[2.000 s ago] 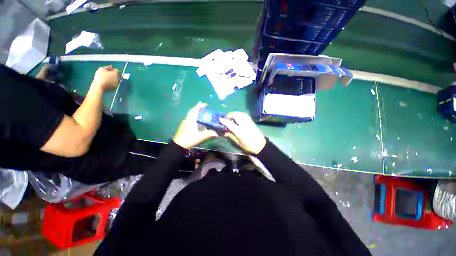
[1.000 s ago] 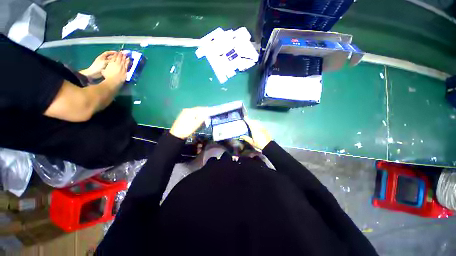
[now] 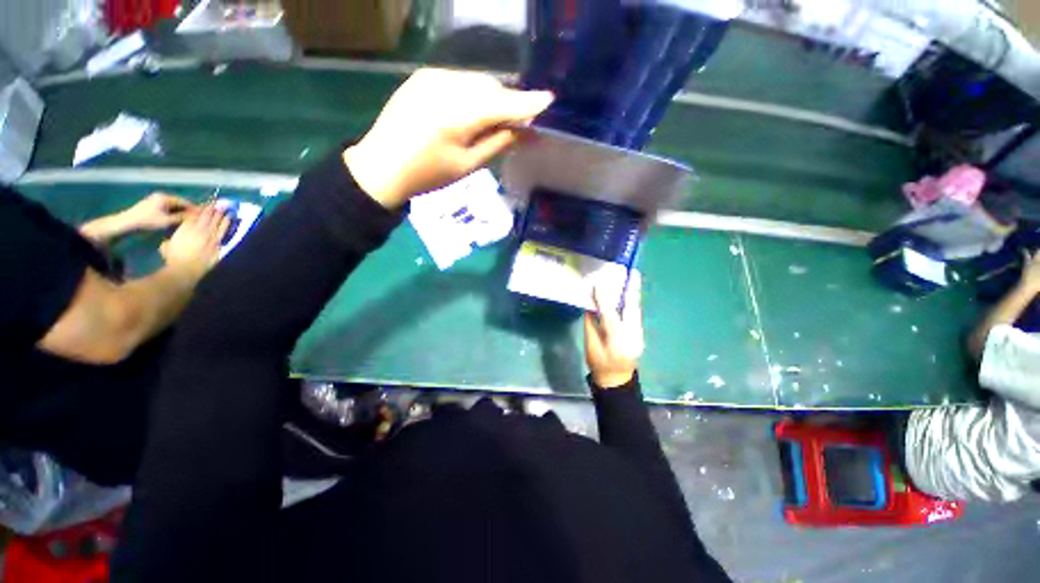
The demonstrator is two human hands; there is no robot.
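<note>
An open dark blue inner carton point(image 3: 579, 224) stands on the green bench in front of me. Dark boxes show inside it, with a white and yellowish area at its front. Its carton lid point(image 3: 593, 171) is raised, pale side towards me. My left hand point(image 3: 439, 131) is raised and pinches the lid's left corner. My right hand point(image 3: 614, 328) is at the carton's front right corner, fingers over its edge; a bluish edge shows between them, and I cannot tell if it is a separate box. The small box seen earlier cannot be made out separately.
Stacked cartons point(image 3: 616, 68) stand behind the open one. White printed sheets point(image 3: 462, 216) lie to its left. A worker's hands point(image 3: 194, 228) hold a small box at left. Another person is at the right edge, near a red stool point(image 3: 844, 473).
The open small box is no longer seen between my hands. My left hand has gone up to the lid, my right hand to the carton's front corner. The lid stands higher. The view has shifted.
</note>
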